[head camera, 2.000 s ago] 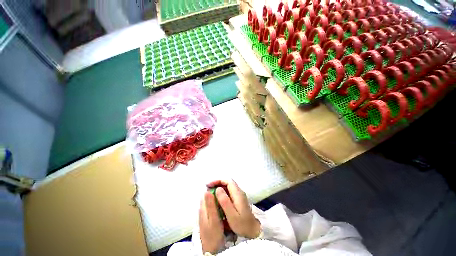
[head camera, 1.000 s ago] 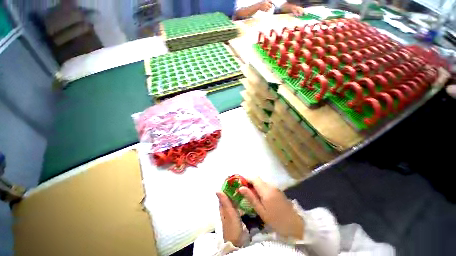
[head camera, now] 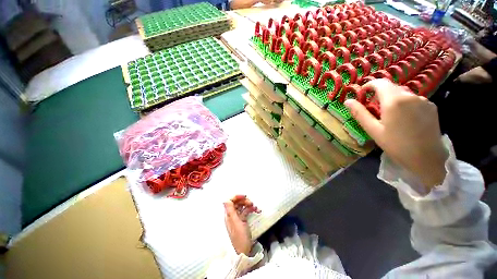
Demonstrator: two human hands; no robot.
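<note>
My right hand (head camera: pixel 406 125) is at the front corner of the loaded board, with thumb and fingers around a red handle (head camera: pixel 371 102). The palm side and the base of that piece are partly hidden. Rows of red handles (head camera: pixel 328 60) stand on green mesh pieces (head camera: pixel 340 111) on this board. My left hand (head camera: pixel 240 220) is low over the white sheeting, palm up with fingers loosely curled, and no piece shows in it. A clear plastic bag (head camera: pixel 171 133) lies on the bench, with loose red handles (head camera: pixel 182 177) spilling from its near side.
The loaded board tops a layered board stack (head camera: pixel 305 133) at the bench edge. Unfilled green boards (head camera: pixel 182 71) lie behind the bag, more (head camera: pixel 185 22) farther back. A cardboard sheet (head camera: pixel 76 234) is at lower left. Parts of other people show at the top and right edges.
My hands, earlier together around a green piece with a red handle, are now apart. My right hand has moved up and right to the loaded board; my left stays low over the sheeting.
</note>
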